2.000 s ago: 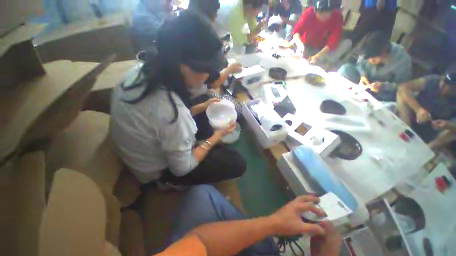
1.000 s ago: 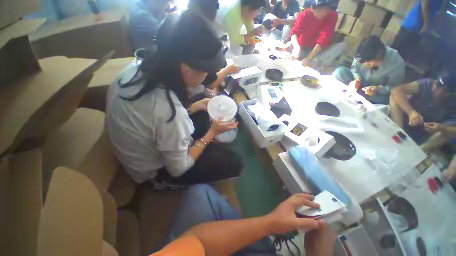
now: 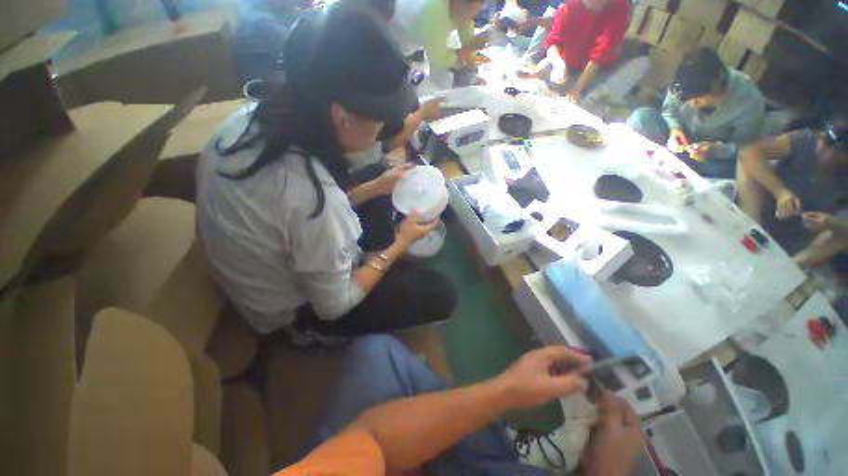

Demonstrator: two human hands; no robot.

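My left hand (image 3: pixel 547 376) reaches in from the left and pinches the left edge of a booklet (image 3: pixel 630 374). The booklet is tilted, with dark pictures on white pages. My right hand (image 3: pixel 616 435) is below it, with its fingers at the lower left edge. The booklet is over the near end of a long, pale blue, shiny item (image 3: pixel 595 307). The blue item lies along a long white box (image 3: pixel 539 307) and partly hides it. The fingertips are blurred.
To the left, a seated person holds a white round tub (image 3: pixel 420 193). An open white box (image 3: pixel 491 232) with contents and a white insert with cutouts (image 3: pixel 609 256) stand beyond the blue item. Black discs (image 3: pixel 642 260) lie on the white-covered table (image 3: pixel 707 311). Brown cartons (image 3: pixel 139 372) crowd the left.
The small white booklet in my hands has changed from a mostly plain face to one with dark pictures and is tilted. My right hand shows more fully below it.
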